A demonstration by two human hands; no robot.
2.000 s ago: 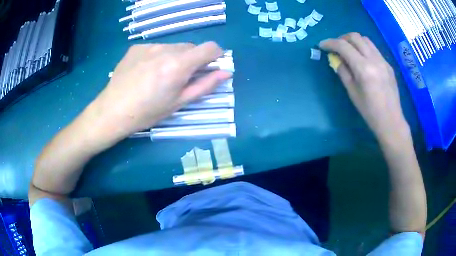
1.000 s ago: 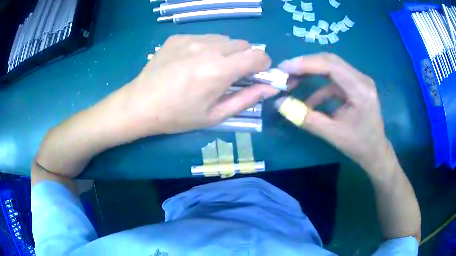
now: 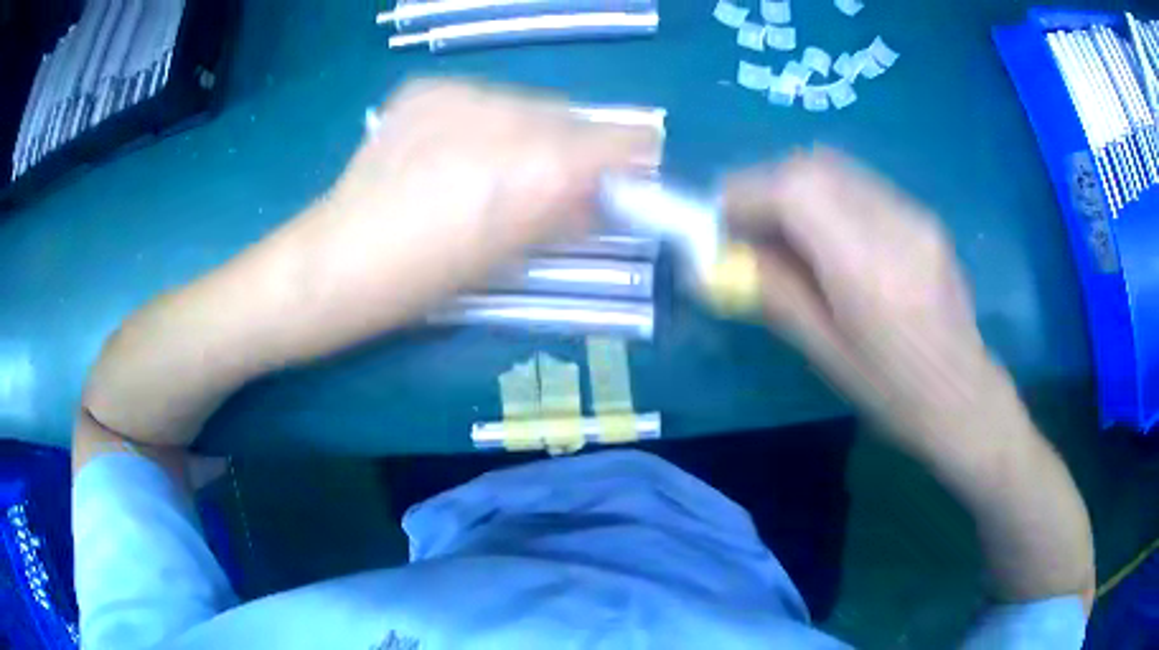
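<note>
My left hand [image 3: 470, 184], blurred, holds a silver tube assembly [image 3: 655, 210] by its body; its right end sticks out between my hands. My right hand [image 3: 813, 241], with yellow tape [image 3: 733, 281] on the thumb, is blurred at the tube's right end, fingertips close together there. Whether a plastic piece is between them is too blurred to tell. More silver tubes [image 3: 559, 312] lie in a row under and beside my left hand.
Plastic pieces [image 3: 815, 60] lie loose at the top. More tubes [image 3: 547, 26] lie at the top centre. A black tray [image 3: 191, 108] of tubes is upper left. A blue bin [image 3: 1091, 254] of rods is right. Tape strips [image 3: 559, 387] hang on a bar [image 3: 489, 433] near the table edge.
My left hand has taken up a tube from the row. My right hand has moved left from beside the plastic pieces to the tube's end. The view has shifted somewhat.
</note>
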